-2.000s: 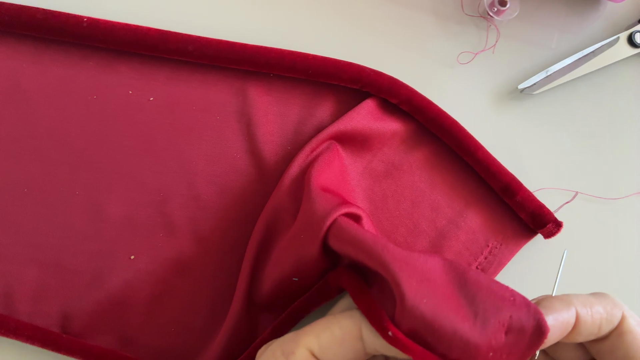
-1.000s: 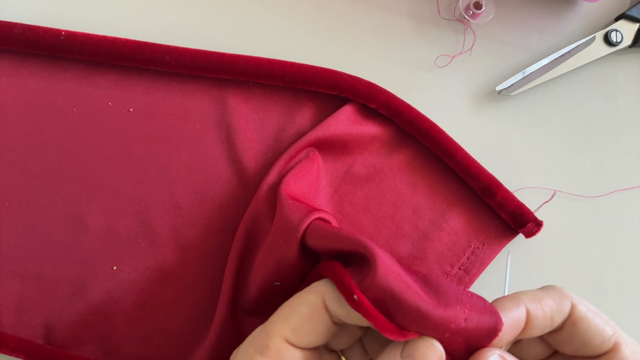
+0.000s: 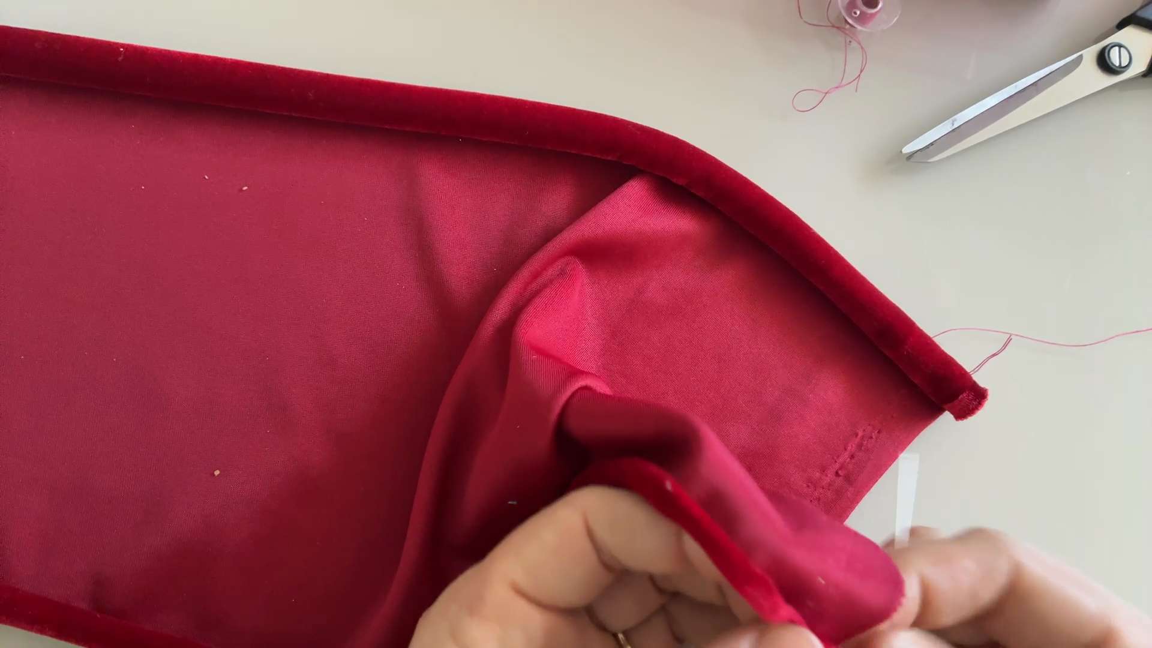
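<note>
A wide piece of red fabric [image 3: 270, 270] with a dark red velvet edging [image 3: 378, 103] spreads across the table. My left hand [image 3: 585, 576], with a ring on one finger, holds its folded lower edge from beneath. At the fold's right end, my right hand [image 3: 999, 585] pinches the fabric between its fingers. A thin, pale needle [image 3: 906, 495], blurred, rises from behind the right fingers; its lower end is hidden. A line of stitch marks [image 3: 846, 459] shows near the fabric's right edge. Pink thread [image 3: 1062, 342] runs from near the upper velvet end off to the right.
Scissors [image 3: 1008, 94] with dark handle parts lie at the upper right, their blades pointing left. A clear bobbin with pink thread [image 3: 864, 11] is at the top edge, a loose tangle of thread [image 3: 850, 76] beside it. The pale tabletop [image 3: 1035, 243] lies beneath.
The view has shifted slightly. Both hands still hold the folded fabric edge, and the needle still sticks up by the right fingers. Nothing has plainly been let go or taken up.
</note>
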